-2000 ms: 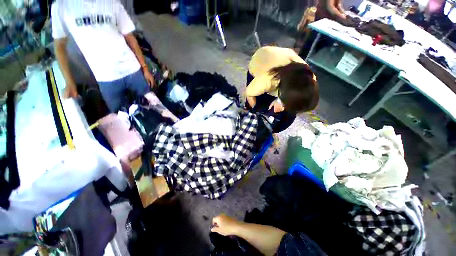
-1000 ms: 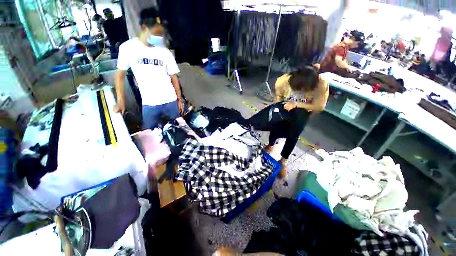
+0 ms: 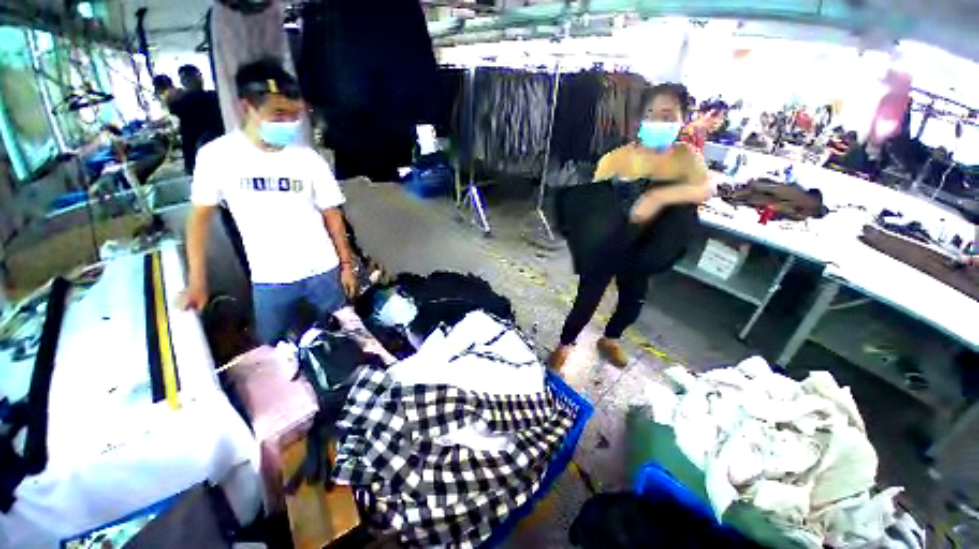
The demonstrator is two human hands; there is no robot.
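Observation:
Neither of my hands is in the picture. Nearest in front of me, a garment pile [image 3: 462, 445] of black-and-white check fabric with white parts on top fills a blue bin [image 3: 574, 413] and hangs over its near side. A second pile of off-white cloth [image 3: 778, 440] lies at the lower right over a green and blue container [image 3: 660, 488]. A dark heap [image 3: 633, 522] lies at the bottom edge between them.
A person in a white shirt [image 3: 281, 204] stands by a white-covered table [image 3: 107, 413] at left. A person in a yellow top [image 3: 612, 163] stands beyond the bin holding dark cloth [image 3: 607, 225]. Long white tables [image 3: 848, 241] stand at right; garment racks [image 3: 526, 123] are behind. A wooden box [image 3: 322, 515] is near.
The view has tilted up. My forearm and hand, seen at the bottom earlier, are out of the picture. The person in yellow has straightened from bending and now holds up dark cloth.

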